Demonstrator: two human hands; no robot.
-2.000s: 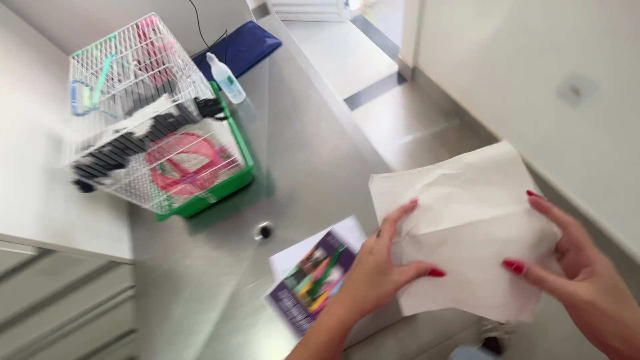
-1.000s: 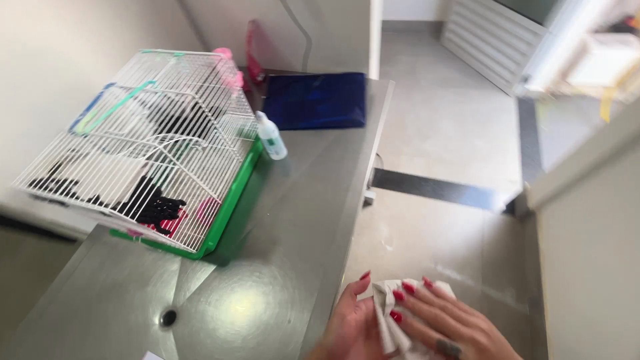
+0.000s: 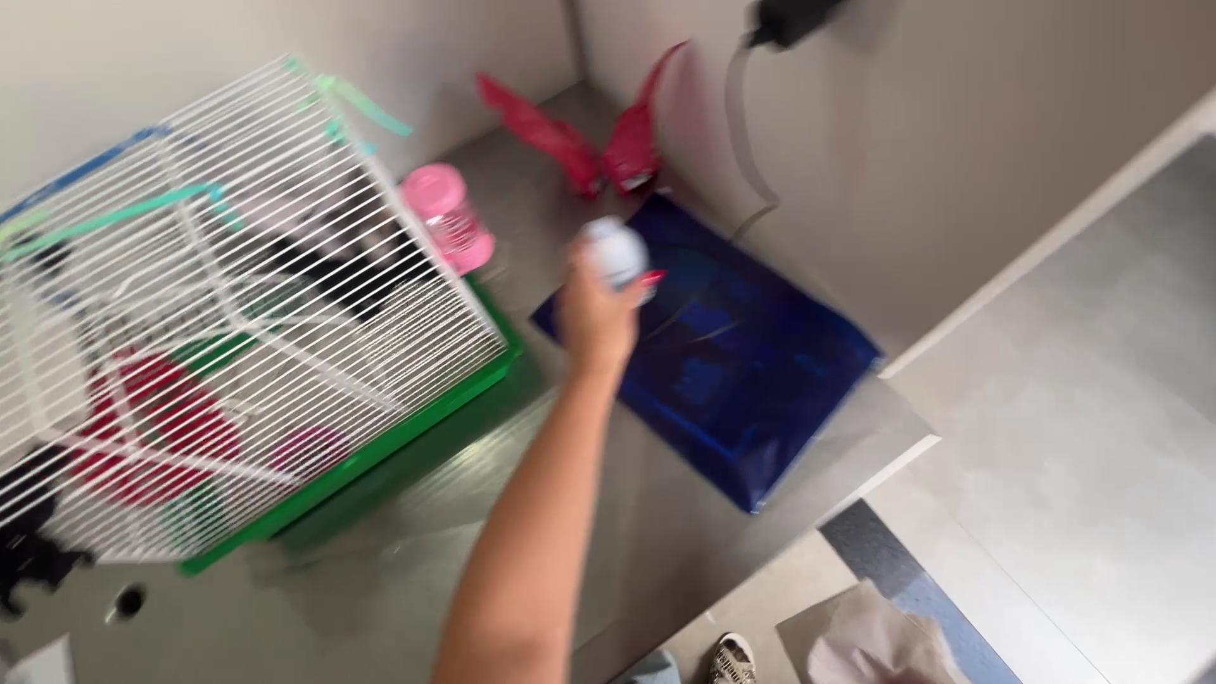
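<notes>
My left hand [image 3: 603,309] reaches over the metal table and is closed around a small, pale plastic bottle [image 3: 617,252]. The bottle is blurred, and one red thumbnail shows at its right side. Beneath and to the right of that hand lies a dark blue flat pad or folder [image 3: 750,351]. Crumpled white paper [image 3: 883,641] shows at the bottom right edge; whatever holds it is outside the frame, and my right hand is not visible.
A white wire cage [image 3: 247,313] with a green base [image 3: 380,446] fills the left. Beside it stands a pink container [image 3: 448,217]; red wrapper-like pieces [image 3: 579,142] lie in the corner. A cable [image 3: 736,123] hangs on the wall. The table has a drain hole [image 3: 126,601].
My left hand has left the paper and taken hold of the bottle that stood between the cage and the blue pad. My right hand has gone out of view. The view has turned toward the corner.
</notes>
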